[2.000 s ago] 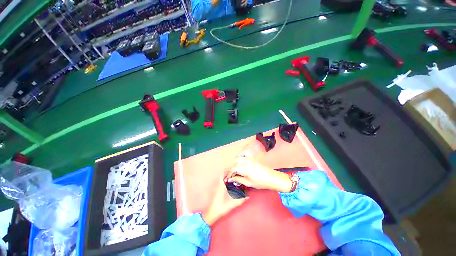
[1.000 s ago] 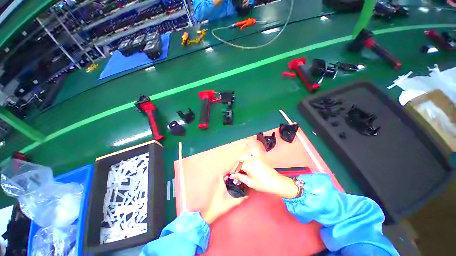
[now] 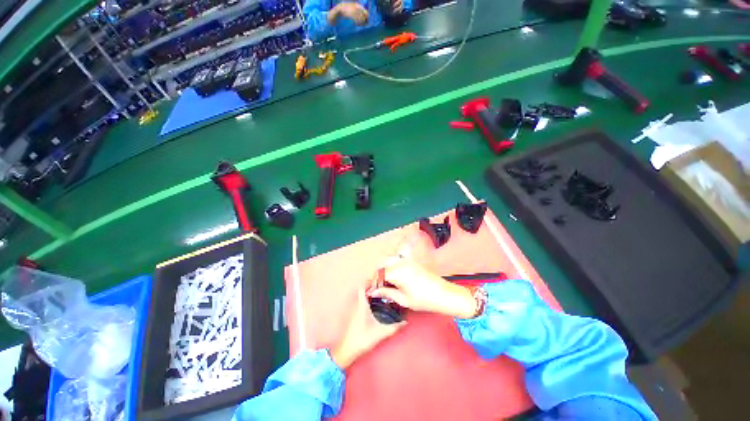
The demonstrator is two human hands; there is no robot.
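Observation:
My left hand point(image 3: 359, 330) holds a small round black part point(image 3: 385, 309) over the salmon-red mat point(image 3: 428, 370). My right hand point(image 3: 409, 285) is at the top of that part, fingers pinched on a thin reddish-brown stick-like piece point(image 3: 380, 278); its lower end is hidden. Two black curved covers point(image 3: 471, 216) lie at the mat's upper right edge. A dark thin stick point(image 3: 477, 277) lies on the mat behind my right wrist.
Left are the white parts tray point(image 3: 207, 329) and blue bin point(image 3: 99, 362) with clear bags. Right are the black parts tray point(image 3: 641, 247) and cardboard box point(image 3: 709, 193). Red-and-black tool bodies point(image 3: 326, 185) lie on the green belt point(image 3: 411, 148). A person's hands point(image 3: 349, 12) show at the top.
The tool bodies and loose black parts on the belt have shifted left. My hands stay at the round part, with small shifts of the right hand. The person's hands opposite show more clearly.

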